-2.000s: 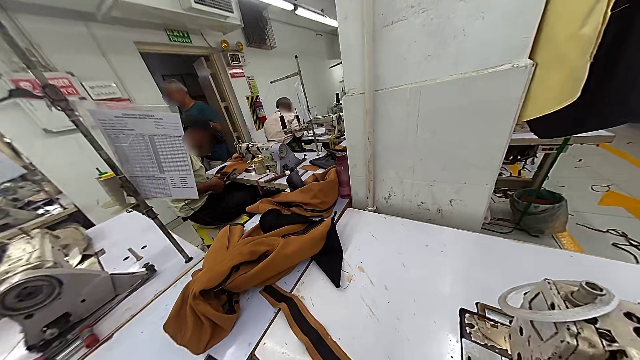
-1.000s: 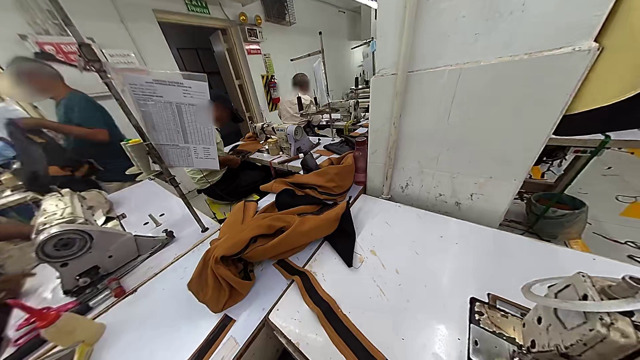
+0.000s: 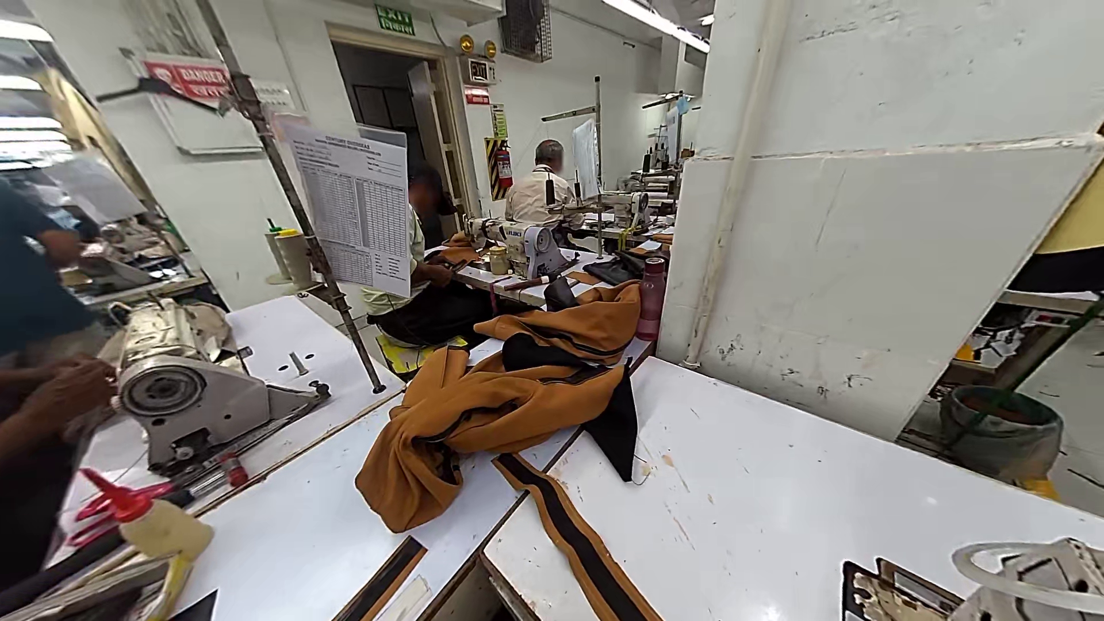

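Neither of my hands shows in the head view. A crumpled brown cloth garment with black trim lies across the joined white tabletops. Below it, a brown strip with a black band runs toward the near edge, and a shorter similar strip lies to its left. The head of a sewing machine stands on the table at the left. Part of another machine shows at the lower right corner. A squeeze bottle with a red nozzle is at the lower left.
A co-worker's hands are beside the left machine. Two other people sit at machines farther back. A metal pole bears a printed sheet. A maroon bottle stands by the white pillar. A bin is at the right.
The co-worker in a dark teal top, seen farther back near the doorway two seconds ago, is now at the left edge beside the near machine. The view has shifted somewhat.
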